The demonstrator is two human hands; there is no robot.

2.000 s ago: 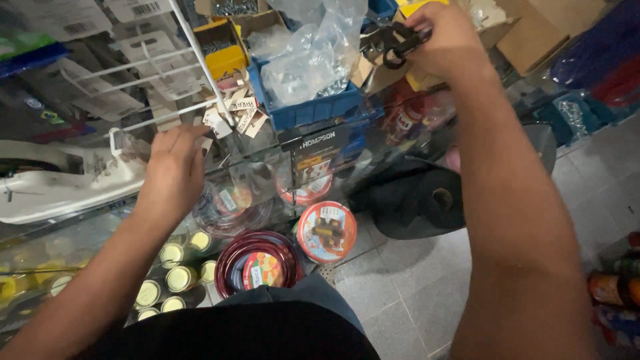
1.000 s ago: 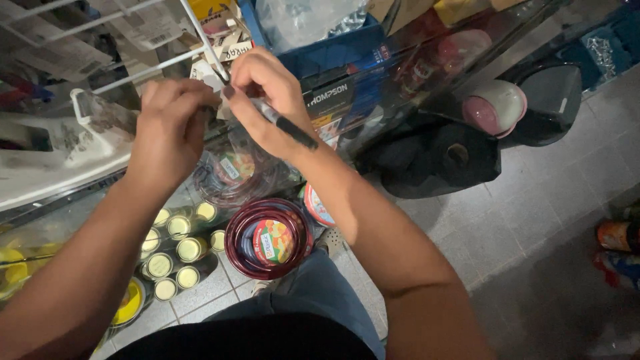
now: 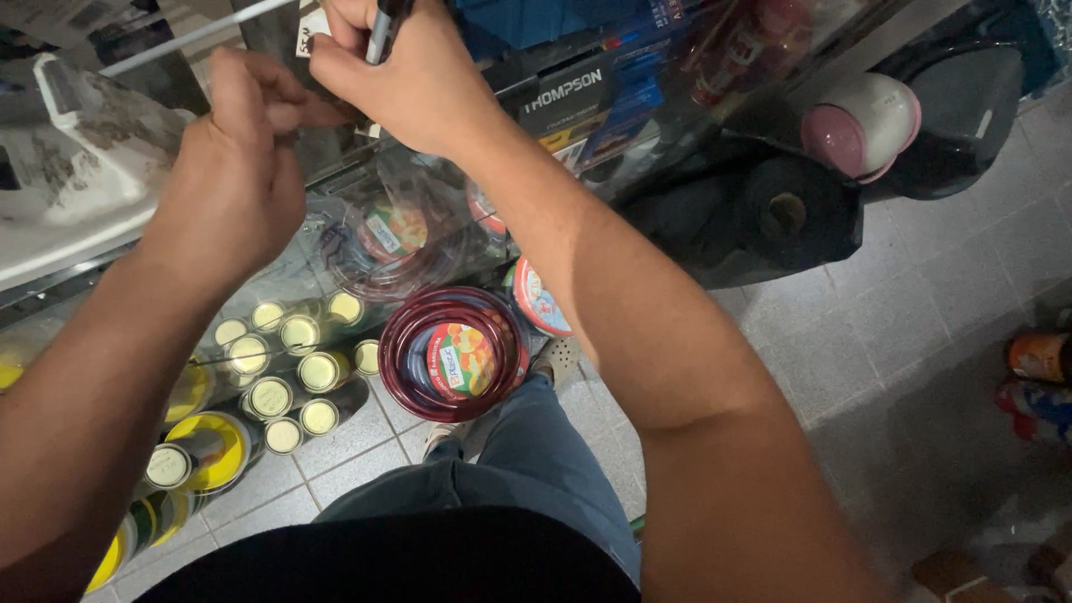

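Observation:
My right hand [image 3: 402, 75], at the top of the head view, holds a black and grey marker pen [image 3: 385, 29]. Just left of it my left hand [image 3: 251, 151] is raised with its fingers bent, their tips near the right hand; whether it pinches something is hidden. A small white tag [image 3: 314, 32] with handwriting shows beside the right hand's fingers, partly covered by them. Both hands are over the glass counter, beside a white wire rack [image 3: 201, 35] and a dirty white tape dispenser [image 3: 109, 151].
Below the counter edge stand coiled dark red hose [image 3: 389, 360], several small cans with pale lids [image 3: 270, 397] and yellow-topped containers [image 3: 222, 461]. To the right are a black plastic roll [image 3: 787, 209], a pink and white pot [image 3: 871, 126] and dark basins [image 3: 963, 126]. A Thompson box [image 3: 561, 105] lies under the glass.
My right hand has come from the boxes at the upper right to beside my left hand, and now holds a marker pen. The view has shifted lower and closer over the counter edge.

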